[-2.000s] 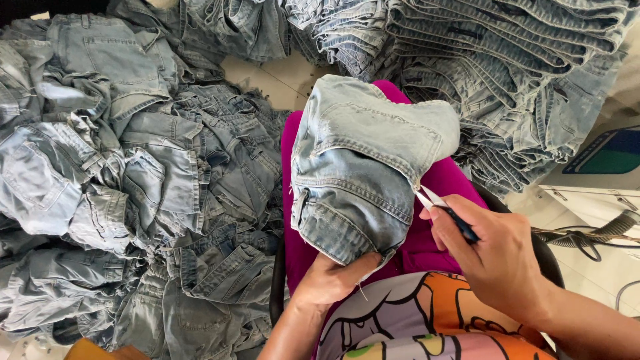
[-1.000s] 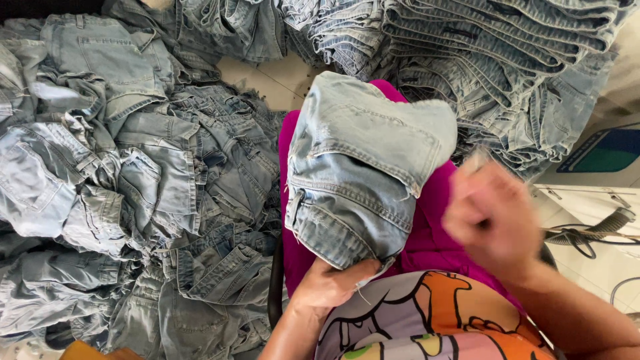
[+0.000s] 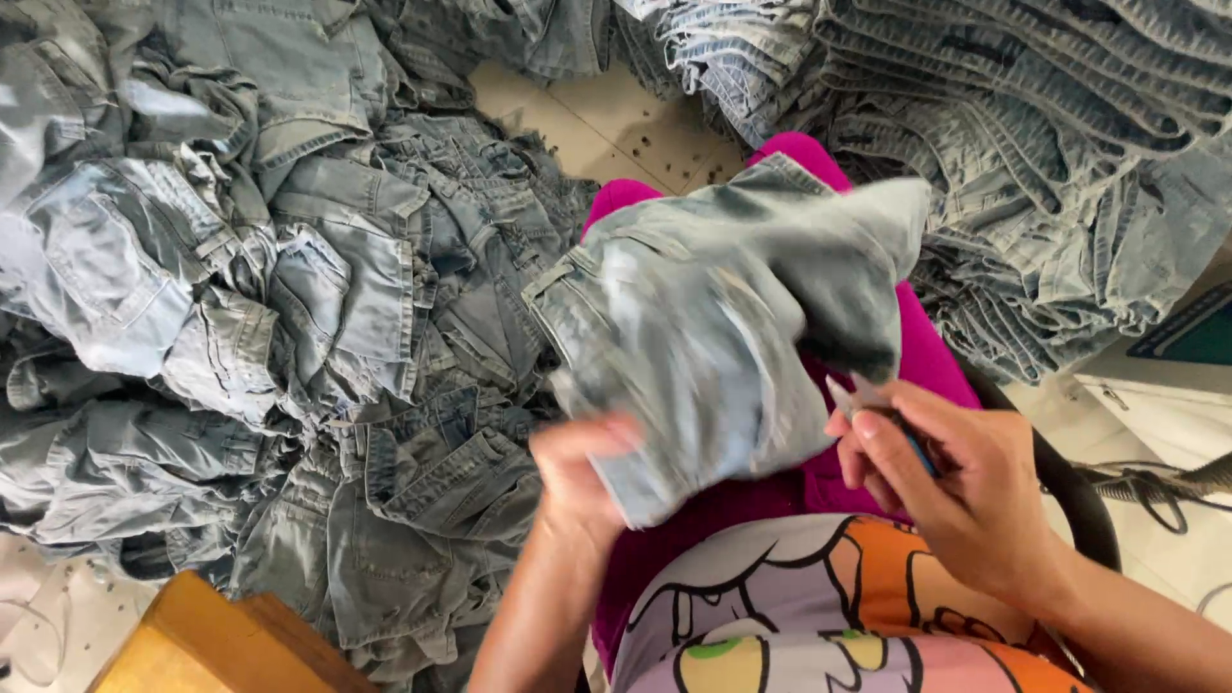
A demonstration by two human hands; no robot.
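A light blue denim garment [image 3: 712, 318] lies over my lap, its middle blurred by motion. My left hand [image 3: 582, 472] grips its lower left edge; the fingertips are blurred. To the right of the cloth, my right hand [image 3: 938, 472] holds small thread snips [image 3: 861, 397] with two pale tips pointing up and left, just below the garment's dark fold. Part of a blue handle shows between the fingers.
Heaped denim garments [image 3: 337, 269] cover the left side. Folded denim [image 3: 1020, 67] is stacked at the upper right. A yellow object [image 3: 212, 645] stands lower left. Right of my lap are a black curved bar [image 3: 1083, 500], cables [image 3: 1145, 486] and a white cabinet [image 3: 1145, 414].
The garment has swung out of its compact fold and spread across my lap. My left hand has shifted left with it. My right hand has lowered since one second ago, still with the snips.
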